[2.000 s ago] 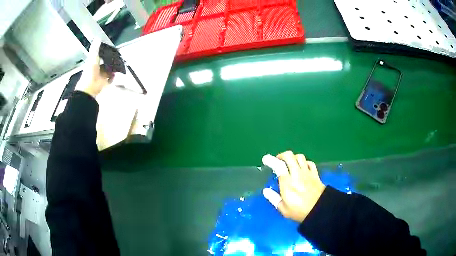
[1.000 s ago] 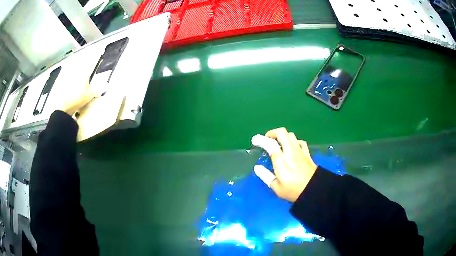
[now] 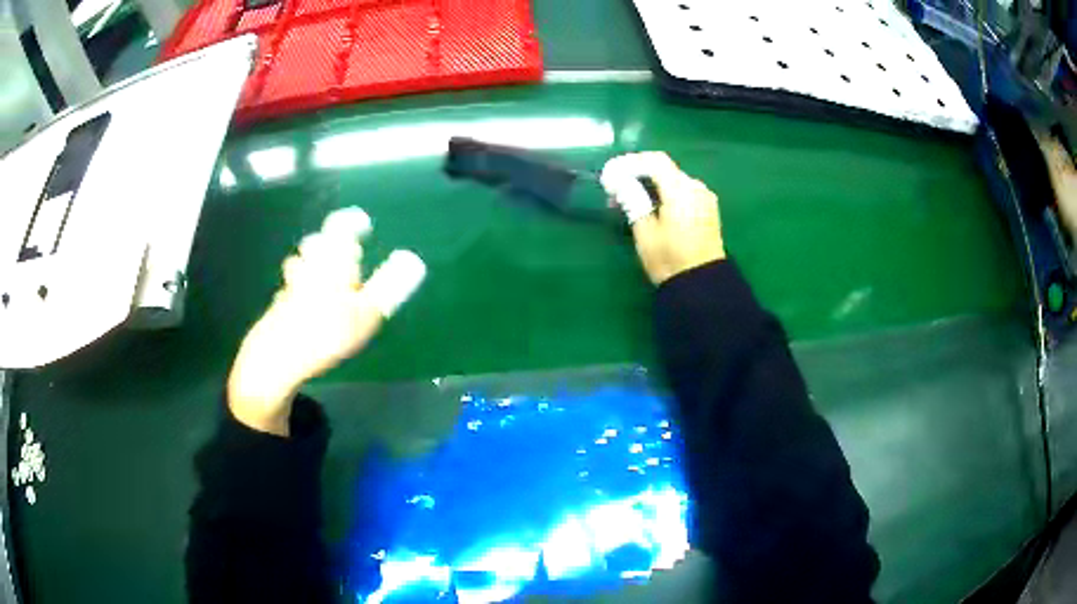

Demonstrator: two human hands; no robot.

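A dark phone middle frame point(image 3: 520, 175) is held tilted above the green bench by my right hand point(image 3: 673, 215), which grips its right end with white-covered fingertips. The frame is blurred. My left hand point(image 3: 313, 313) is over the bench at the left, empty, with thumb and fingers apart and white covers on the tips; it does not touch the frame. A pile of shiny blue films point(image 3: 532, 472) lies on the mat near me, between my forearms, with strong white glare.
White fixture plate point(image 3: 177, 142) at the left with a dark slot. Red tray point(image 3: 390, 53) at the back. White perforated sheet point(image 3: 815, 53) on a black base at back right. Small white bits point(image 3: 30, 460) at the far left edge. A person's hand point(image 3: 1063, 177) at the far right.
My view has shifted right. My left hand has left the fixture plate. My right hand has moved from above the films to the bench and taken hold of the frame, lifting it.
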